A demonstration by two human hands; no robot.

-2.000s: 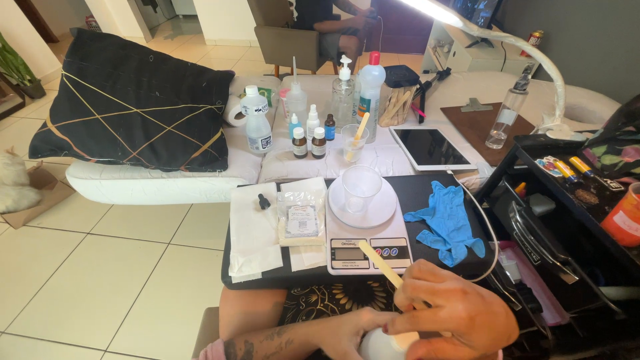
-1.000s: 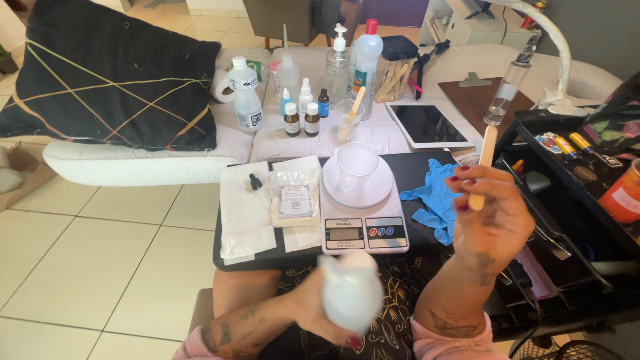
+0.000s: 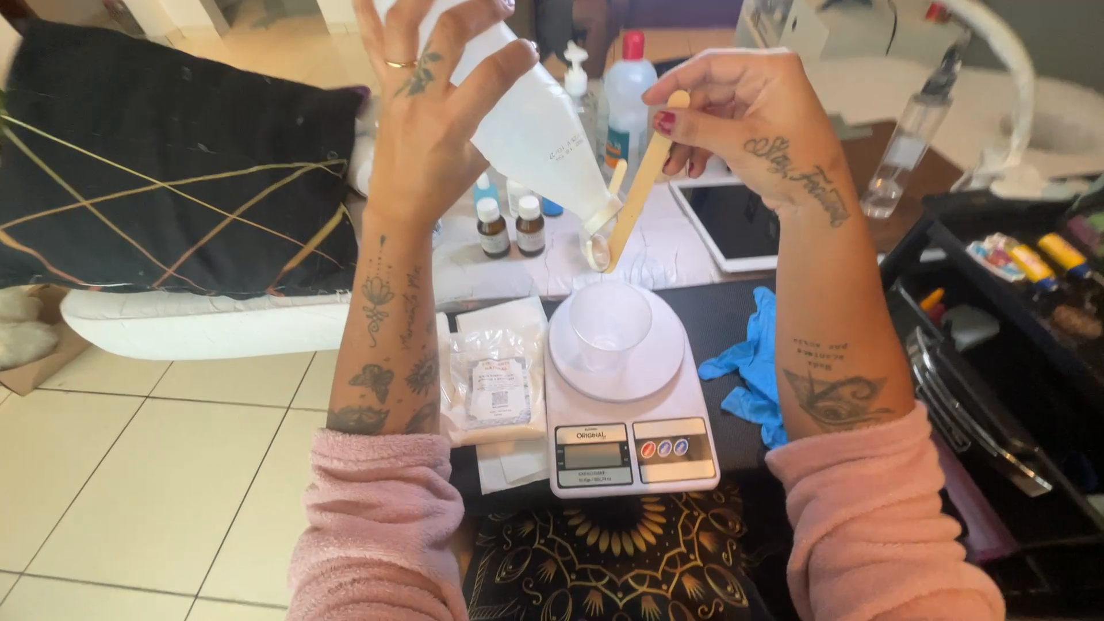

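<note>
My left hand (image 3: 440, 103) grips a white plastic bottle (image 3: 539, 121), tilted mouth-down to the right above the kitchen scale. A flat wooden stick (image 3: 645, 185) is pinched between the thumb and fingers of my right hand (image 3: 733, 129), its lower end beside the bottle's mouth. Below them, a clear plastic cup (image 3: 611, 328) stands on the round plate of the white digital scale (image 3: 634, 453). Left of the scale lies a clear packet with a label (image 3: 498, 392) on white paper towels. Whether liquid is leaving the bottle I cannot tell.
Blue gloves (image 3: 755, 371) lie right of the scale. Behind stand small brown bottles (image 3: 492, 231), a red-capped bottle (image 3: 627, 103) and a tablet (image 3: 733, 224). A clear spray bottle (image 3: 910, 147) is at the right, near a black organizer cart (image 3: 983, 259). A black cushion (image 3: 172, 172) rests at the left.
The white bottle, near my lap one second ago, has moved up and forward and is now tipped. My right hand with the stick has come inward, to the bottle's mouth.
</note>
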